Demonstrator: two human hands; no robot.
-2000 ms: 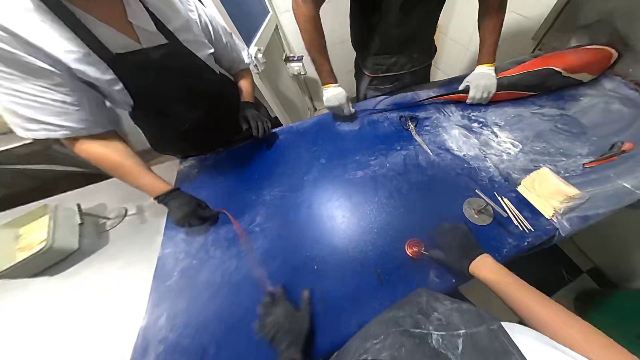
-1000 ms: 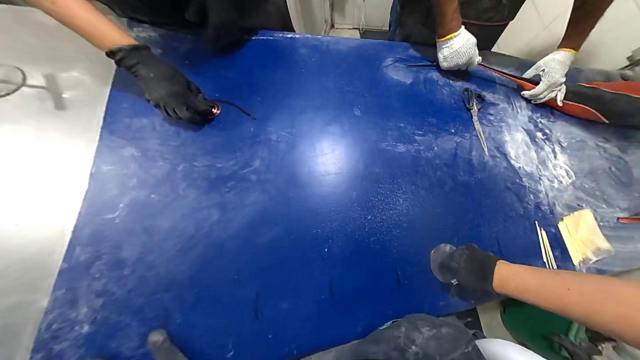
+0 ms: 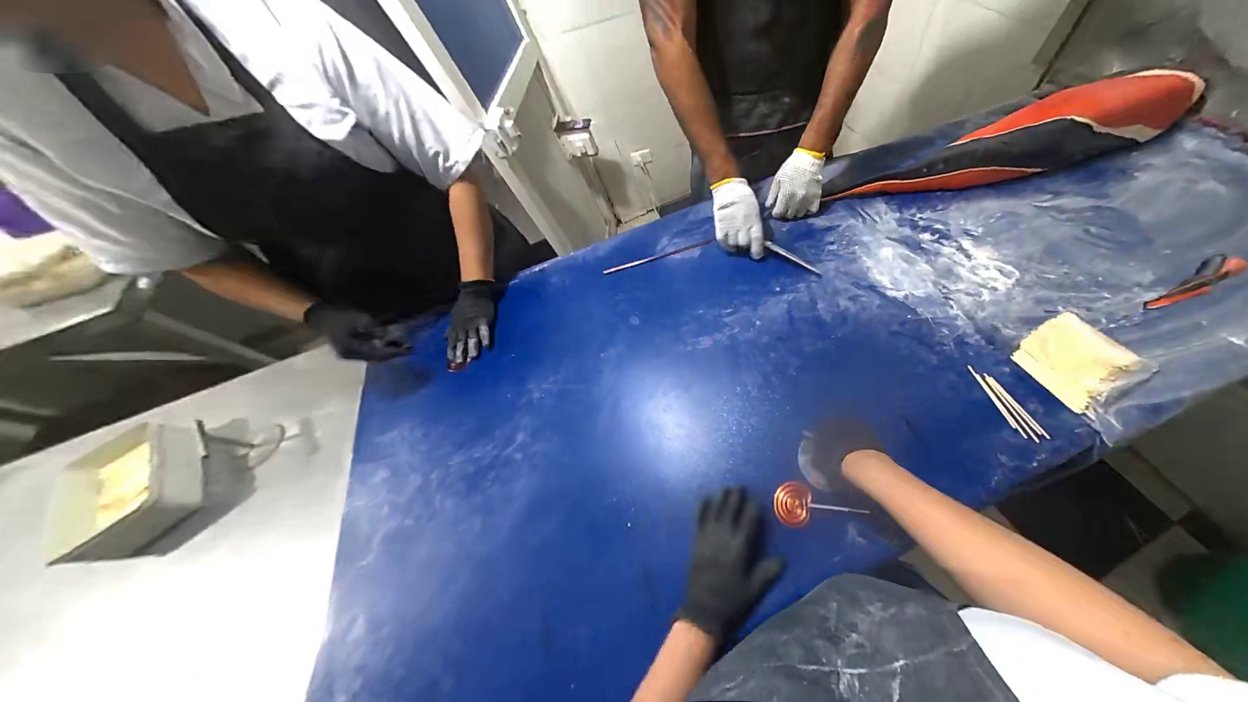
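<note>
My left hand (image 3: 726, 565), in a black glove, rests palm down with spread fingers on the blue work table (image 3: 546, 468). Just right of it lies a reddish spiral lollipop (image 3: 792, 504) on a white stick. My right hand (image 3: 846, 450), black-gloved and blurred, is beyond the lollipop at a round metal disc (image 3: 813, 460); whether it grips the disc is unclear. White sticks (image 3: 1009, 405) lie farther right, beside a stack of yellowish sheets (image 3: 1077, 361).
At far left, a co-worker's black-gloved hand (image 3: 472, 327) touches a small reddish piece. Another worker's white-gloved hand (image 3: 738, 219) is over a thin dark strand (image 3: 658, 255) and scissors (image 3: 795, 258). A red-and-black striped mass (image 3: 1072, 127) lies back right; a tray (image 3: 127, 492) stands left.
The view has swung a lot. The spiral lollipop, at my right hand two seconds ago, now lies between my hands. The striped strand that stretched from the left co-worker's hand is no longer stretched out.
</note>
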